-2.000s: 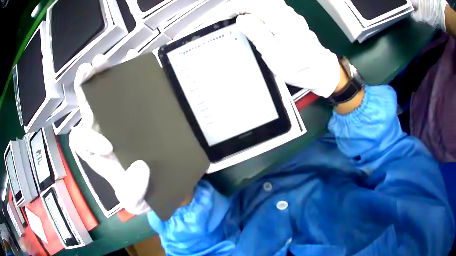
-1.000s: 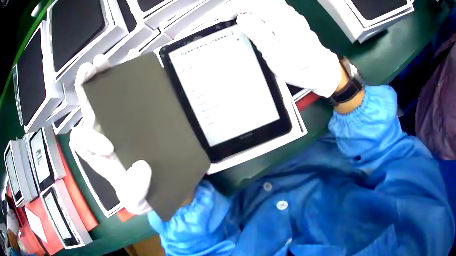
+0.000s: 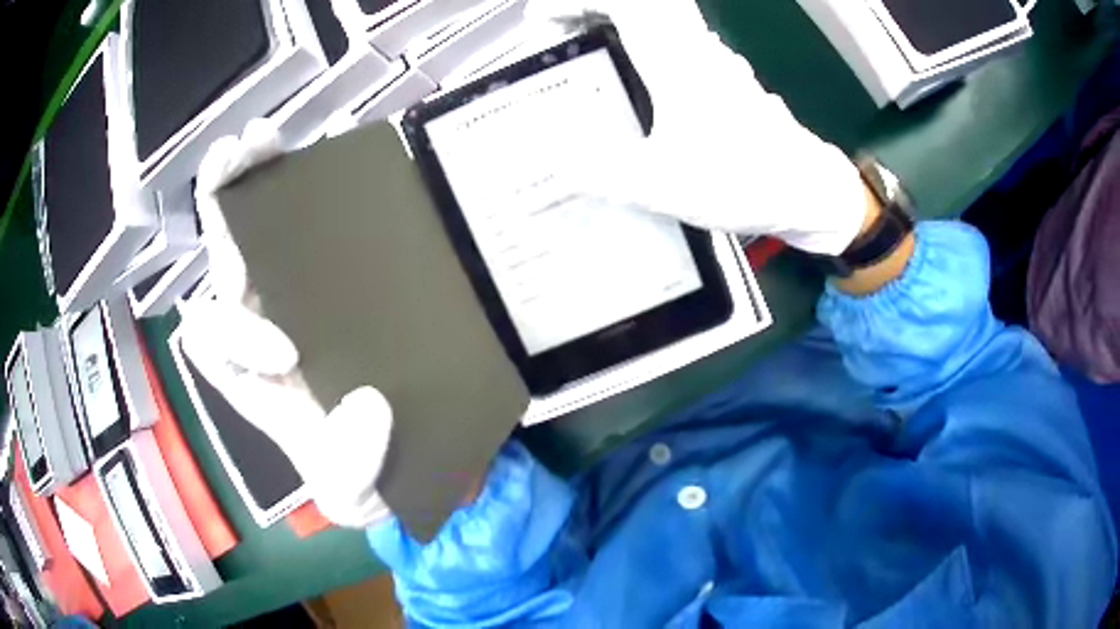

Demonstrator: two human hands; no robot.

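Observation:
An e-reader (image 3: 528, 264) with a black bezel and a pale lit screen of text lies in a white box tray (image 3: 752, 299). My left hand (image 3: 273, 381), in a white glove, holds a flat dark olive foam sheet (image 3: 375, 320) beside the e-reader, overlapping its left edge. My right hand (image 3: 737, 154), in a white glove, lies over the upper right of the e-reader. One part reaches over the screen, another is at the top edge. Its fingertips are blurred, so contact with the screen is unclear.
Stacked boxed units (image 3: 203, 74) with black tops stand at the upper left. Another stack (image 3: 915, 74) is at the upper right. Smaller boxed units (image 3: 98, 369) lie on a red mat (image 3: 184, 461) at left, with a white slip (image 3: 81, 538). A person's purple sleeve (image 3: 1081, 264) shows at right.
My right hand has shifted, and part of it now reaches over the screen instead of staying at its upper edge. The text on screen looks different. My left hand still holds the foam sheet.

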